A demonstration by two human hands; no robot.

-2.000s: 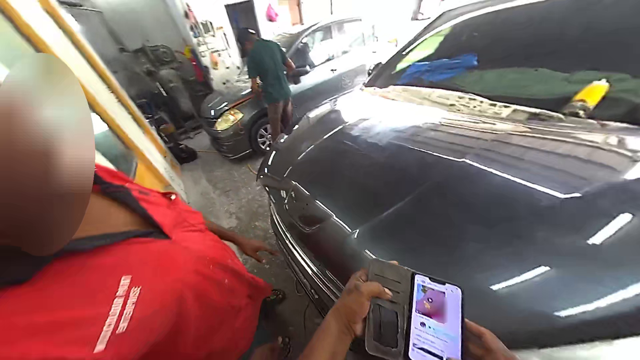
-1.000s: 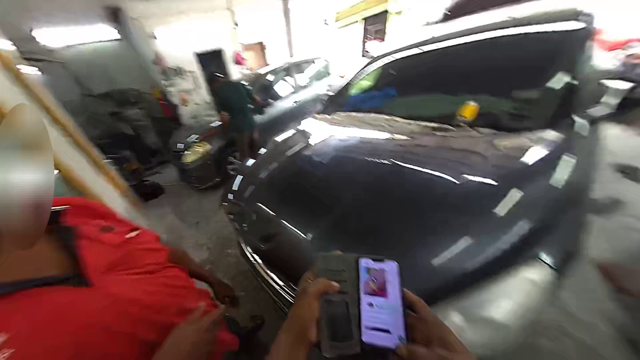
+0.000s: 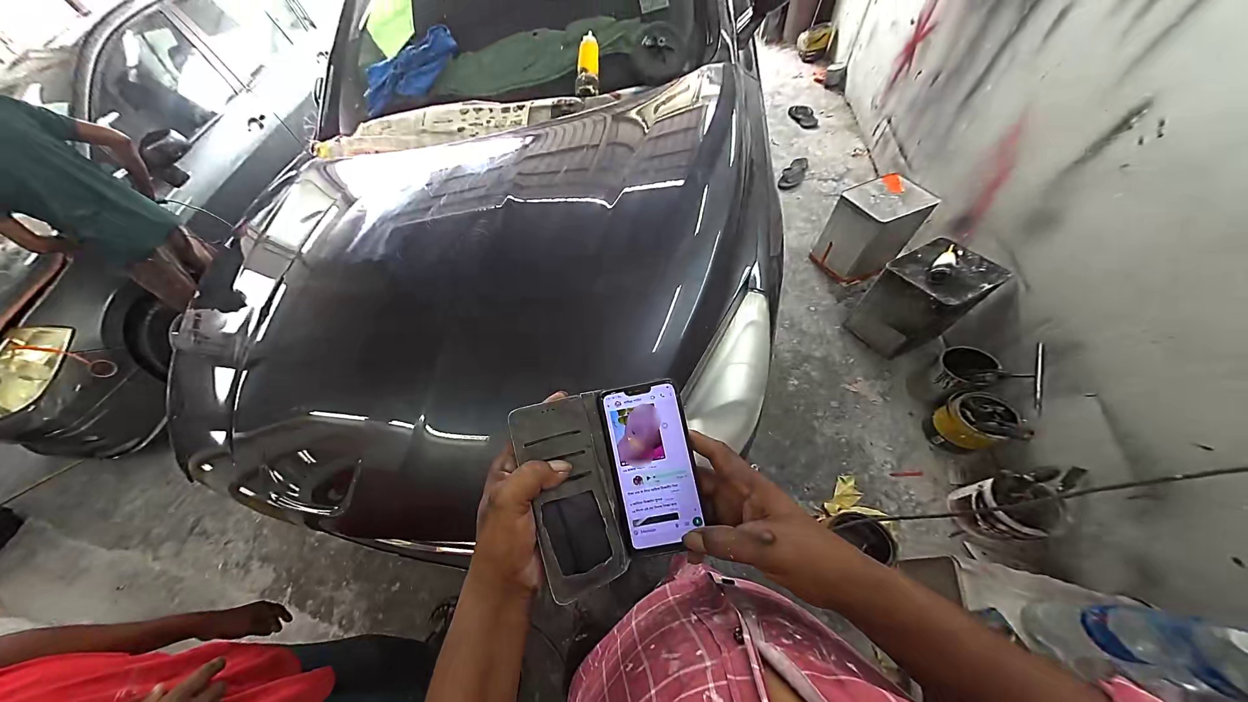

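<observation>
A smartphone (image 3: 651,468) with its screen lit sits in a dark wallet-style case (image 3: 570,497), whose cover is folded out to the left. My left hand (image 3: 519,522) grips that cover, its thumb on the inner side. Around the phone's lower right edge is my right hand (image 3: 736,502), the thumb at the bottom corner of the screen. Both are held above the front of a dark car, just below its glossy hood (image 3: 468,292). On the car's windshield base stand a yellow bottle (image 3: 587,63) and a blue cloth (image 3: 411,70).
A person in red (image 3: 166,673) is at the lower left; another in green (image 3: 83,185) bends by a second car (image 3: 73,390). Along the right wall (image 3: 1102,195) are metal tins (image 3: 876,226), several buckets (image 3: 965,421) and plastic bottles (image 3: 1160,643). Sandals (image 3: 794,174) lie on the floor.
The view has swung right, bringing in the wall, tins and buckets. Both hands still hold the phone and its case.
</observation>
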